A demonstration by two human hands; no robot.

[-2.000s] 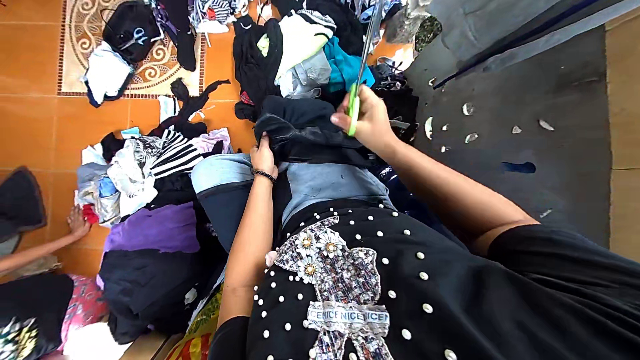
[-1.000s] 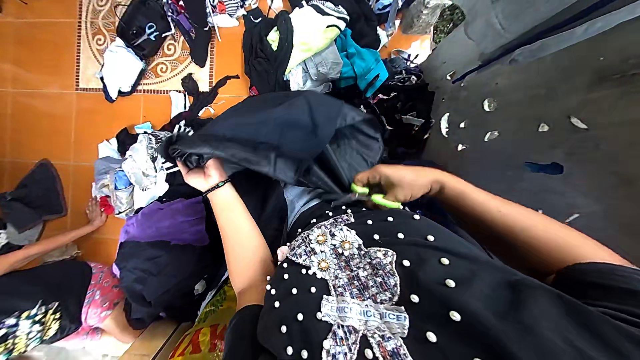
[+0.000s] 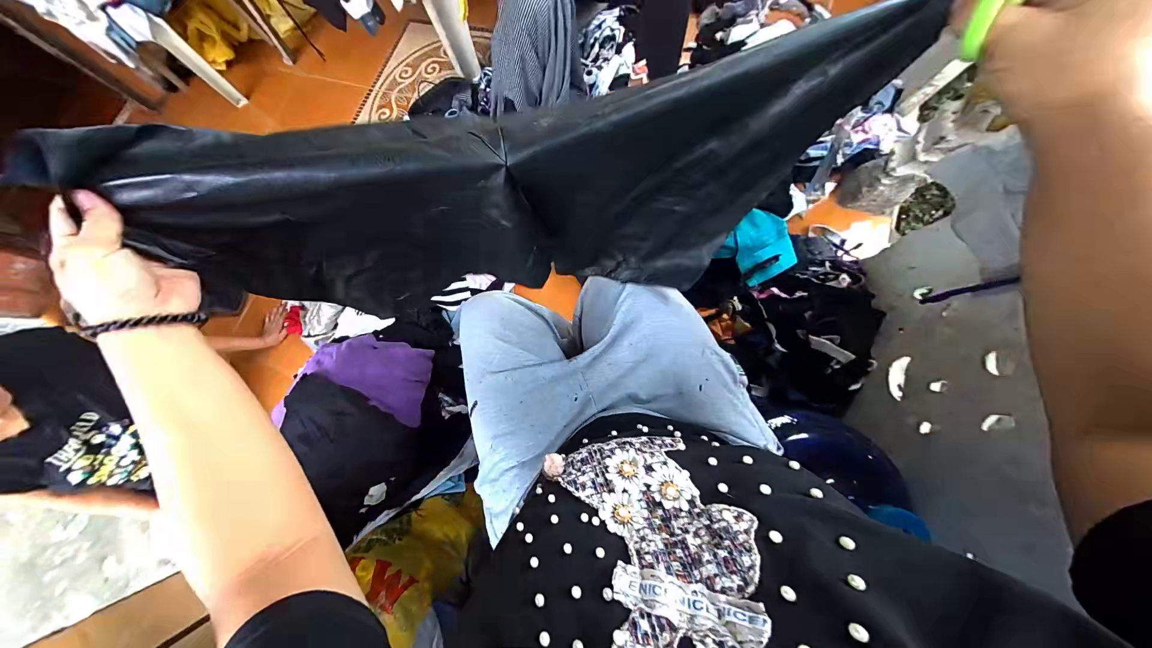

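Note:
A shiny black garment (image 3: pixel 432 198), with a seam down its middle, is stretched across the view above my lap. My left hand (image 3: pixel 117 261), with a dark braided bracelet at the wrist, grips its left end. At the top right edge, my right hand (image 3: pixel 1062 63) holds the other end, partly out of view. Green-handled scissors (image 3: pixel 985 27) are in that same hand; only part of a handle shows, and the blades are hidden.
A purple cloth (image 3: pixel 378 373) and dark clothes lie left of my knees. More dark clothes (image 3: pixel 810 333) are heaped at right beside a grey surface (image 3: pixel 954 468) with holes. Another person's hand (image 3: pixel 274 326) rests at left. White furniture legs (image 3: pixel 453 36) stand beyond.
The black garment has gone from bunched over my lap to spread wide and raised. My hands have moved far apart, the right one up and outward with the scissors. The view has tilted upward.

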